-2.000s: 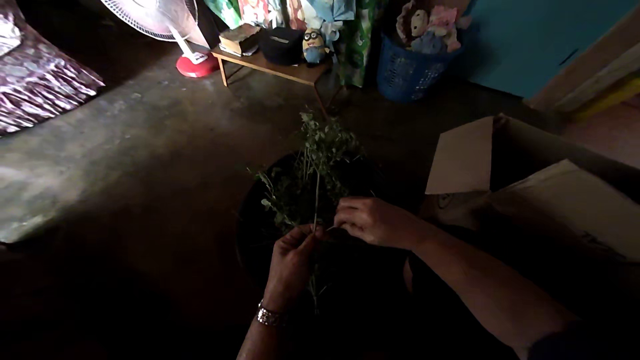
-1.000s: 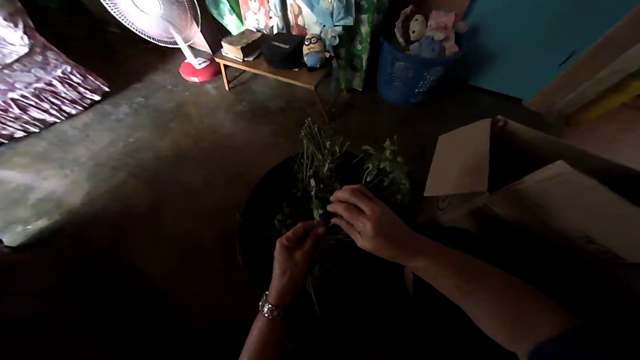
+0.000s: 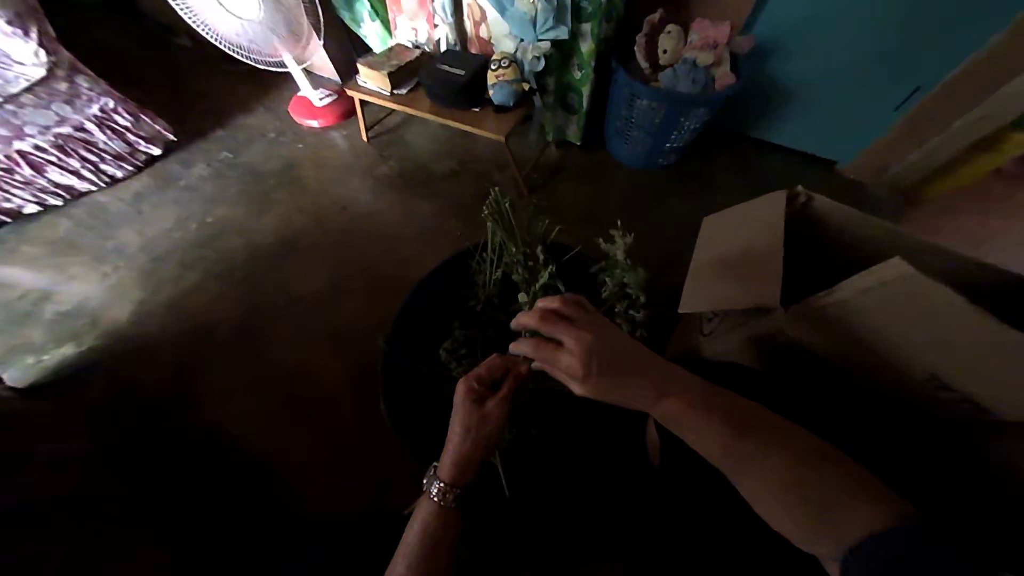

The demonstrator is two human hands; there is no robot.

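Note:
Leafy green plant stems (image 3: 512, 252) stand up above my hands, over a dark round tub (image 3: 400, 336). My left hand (image 3: 484, 396), with a metal watch (image 3: 440, 486) on its wrist, pinches a stem between thumb and fingers. Just above and to the right, my right hand (image 3: 572, 340) has its fingers bent around the upper part of the same stems; its fingertips are partly hidden. Another leafy sprig (image 3: 622, 276) rises at the tub's right side. Deep shadow hides most of the tub's inside.
An open cardboard box (image 3: 736, 260) stands close on the right. Farther back are a small wooden table (image 3: 448, 116) with books and a Minion plush toy (image 3: 506, 80), a blue laundry basket (image 3: 652, 124) of dolls, and a fan (image 3: 320, 108) with a red base.
Two seconds ago my right hand was a little lower beside a long stem, with leafy sprigs at the left; now it is higher against the stems. My left hand has hardly moved.

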